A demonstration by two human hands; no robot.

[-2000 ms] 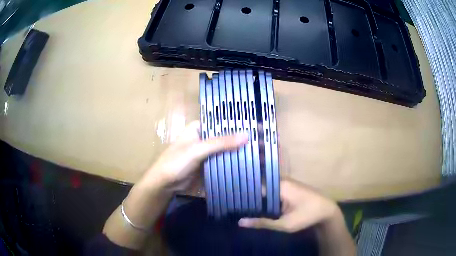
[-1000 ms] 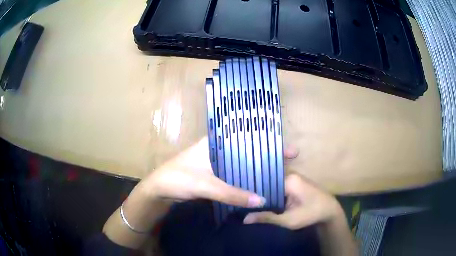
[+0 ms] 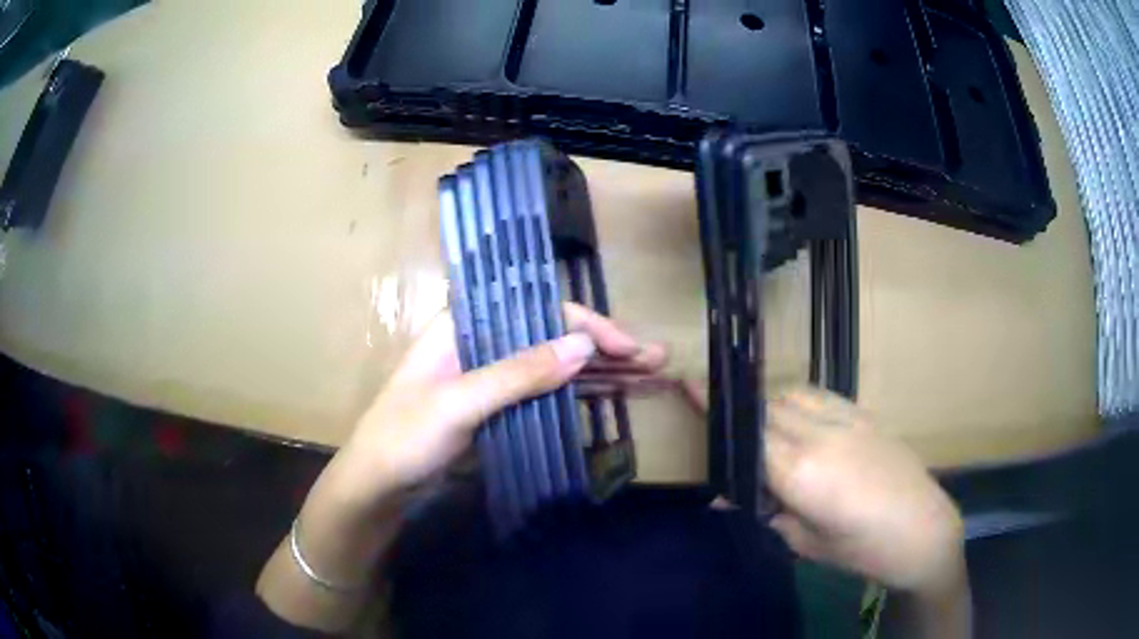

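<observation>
My left hand (image 3: 437, 406) holds a fanned stack of several phone middle frames (image 3: 506, 275), thumb across their blue-grey edges and fingertips showing through the open window on the right side. The stack is upright and turned slightly to show one frame's face. My right hand (image 3: 849, 481) grips a smaller group of dark phone middle frames (image 3: 734, 312) by its lower part, apart from the left stack. Camera holes show at its upper end and its window faces right. The right fingers are blurred and partly hidden by the frames.
A stack of black blister trays (image 3: 600, 63) lies beyond the hands; its visible top pockets are empty. A small dark pile of frames (image 3: 48, 147) lies on the tan table (image 3: 225, 250) at far left. A tall ridged white tray stack (image 3: 1087, 162) stands at the right edge.
The single fanned stack held between both hands is now split in two. My right hand has moved right with one group, and my left hand has moved slightly left and turned its group.
</observation>
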